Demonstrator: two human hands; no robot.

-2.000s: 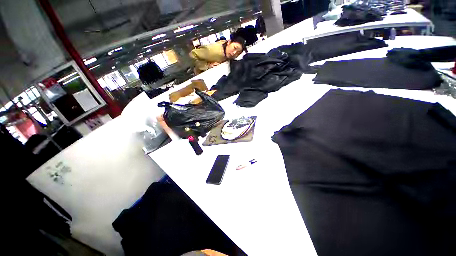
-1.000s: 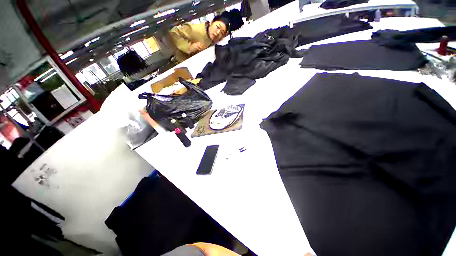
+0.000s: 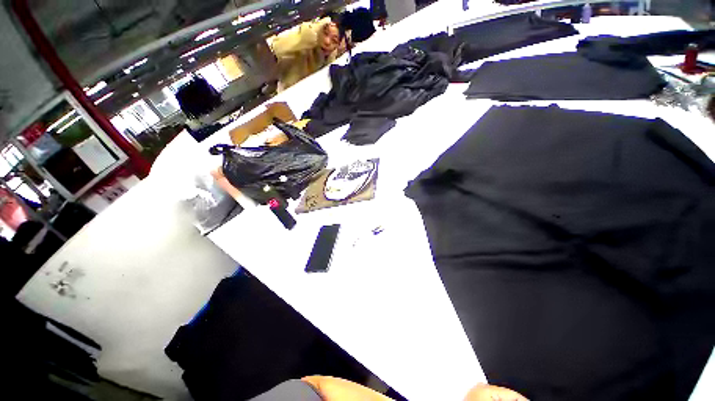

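Note:
A large black cloth panel (image 3: pixel 549 227) lies spread on the white table, with a few creases across its middle. My left forearm, bare beyond a grey sleeve, shows at the bottom edge. A small part of a hand, apparently my left hand (image 3: pixel 495 393), shows at the bottom beside the cloth's lower left edge. It is cut off by the picture's edge, so its fingers and any grip are hidden. My right hand is out of the picture. No needle or thread can be made out.
A smartphone (image 3: pixel 322 248) and small snips (image 3: pixel 376 231) lie left of the cloth. Beyond are a dark rod (image 3: pixel 282 213), a brown cloth (image 3: pixel 313 199) under a round white item (image 3: pixel 349 180), and a black plastic bag (image 3: pixel 274 164). Crumpled black cloth (image 3: pixel 384 82) lies farther back, near a person (image 3: pixel 302 55).
The view has shifted, so the table things sit higher and further left. The hand part at the cloth's edge has come further into view. The person behind has raised an arm toward the head.

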